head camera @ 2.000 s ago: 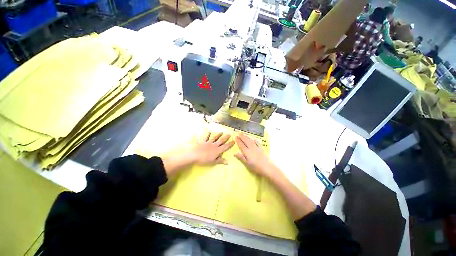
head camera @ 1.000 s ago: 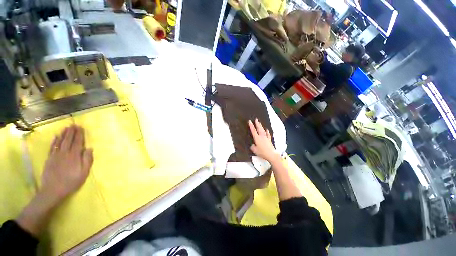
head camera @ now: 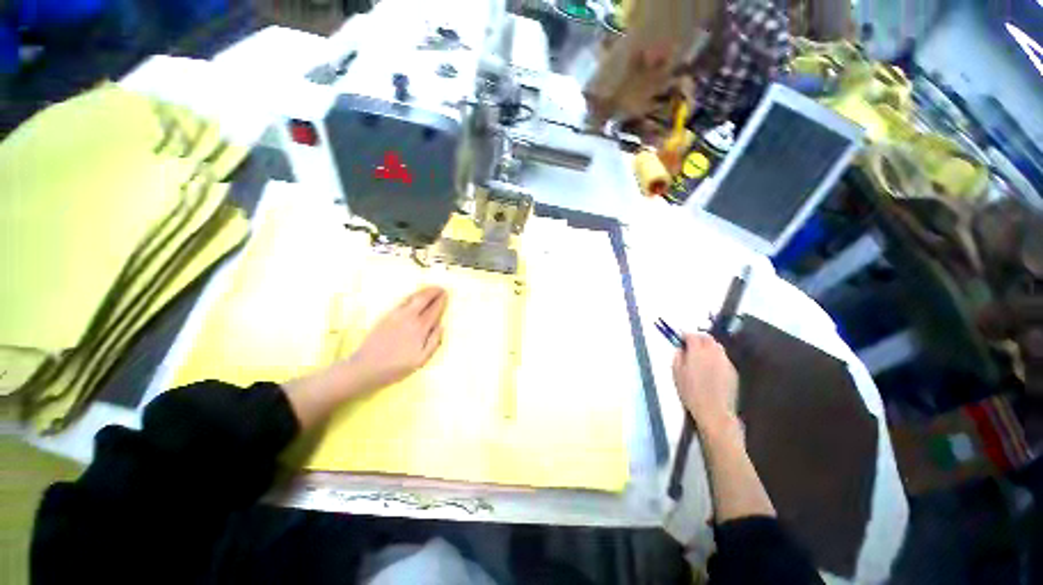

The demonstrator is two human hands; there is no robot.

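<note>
A large yellow panel lies flat on the white bed, its back part under the pattern sewing machine's head. My left hand lies on the panel just in front of the needle area, fingers together, pressing on it. My right hand is at the right of the bed, closed around the dark-handled thread snips, whose tips point up and left. The needle is too blurred to tell.
A tall stack of yellow panels stands at the left. A brown panel pile lies at the right, beside a long dark strip. A control screen stands at the right rear, near a yellow-orange thread cone. A person's checked sleeve shows behind.
The view has swung back left. My right hand has left the brown pile and taken hold of the snips. My left hand stays on the yellow panel. A dark-edged frame now shows around the panel's right side.
</note>
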